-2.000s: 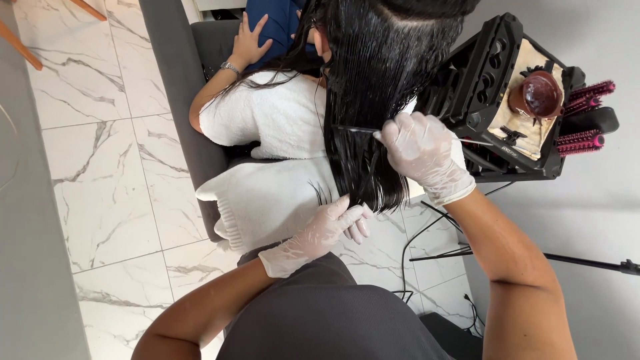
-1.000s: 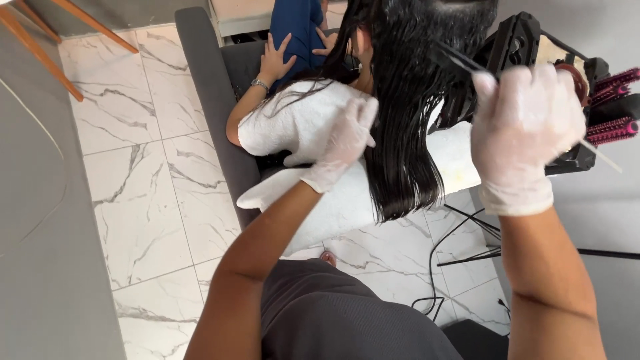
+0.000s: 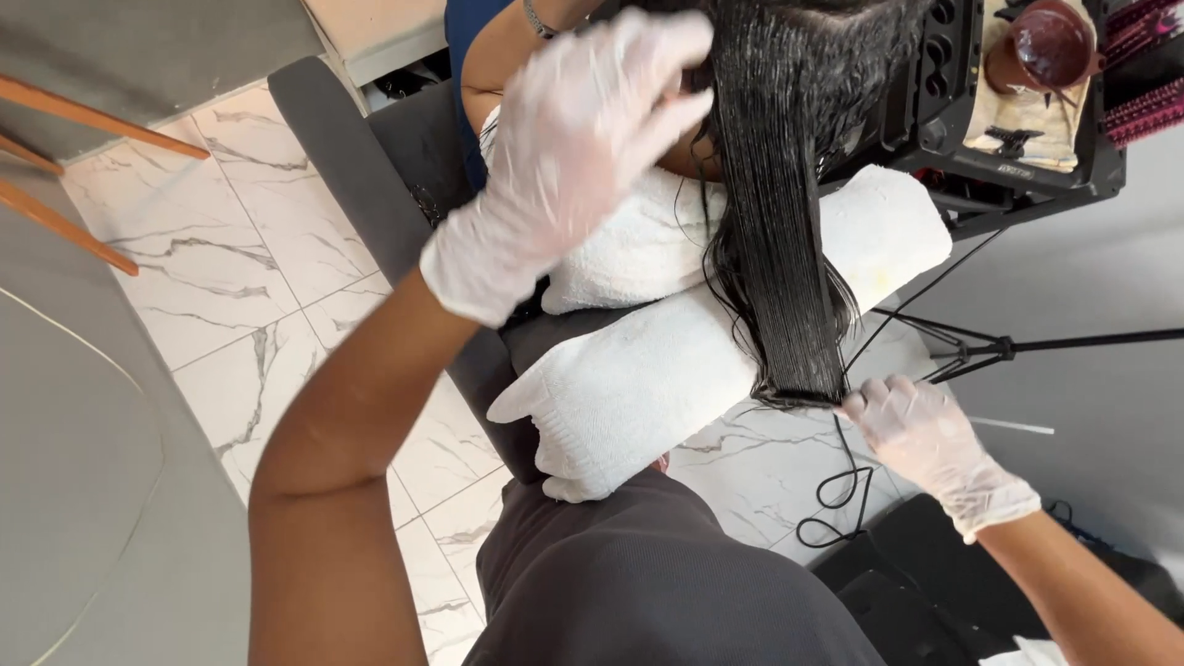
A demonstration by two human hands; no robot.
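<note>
Long, wet dark hair point(image 3: 772, 203) of a seated person hangs straight down over a white towel point(image 3: 647, 379) on the chair back. My right hand point(image 3: 911, 439), in a translucent glove, is closed on a tail comb point(image 3: 807, 398) at the hair's lower ends; the comb's dark edge lies across the strands and its thin pale tail point(image 3: 1013, 426) sticks out to the right. My gloved left hand point(image 3: 592, 139) is raised beside the upper hair, blurred, its fingers apart and nothing seen in them. Part of the seated person's head is cut off by the top edge.
At the upper right stands a black trolley point(image 3: 1017, 190) with a brown bowl point(image 3: 1050, 46), a black hair clip point(image 3: 1013, 141) and pink round brushes point(image 3: 1147, 116). Below it are a tripod leg point(image 3: 1091, 344) and a looped cable point(image 3: 837, 536). Wooden legs point(image 3: 102, 116) stand at the left.
My right hand has moved from the upper hair down to its ends with the comb. The left hand has lifted from near the person's shoulder. The view has shifted.
</note>
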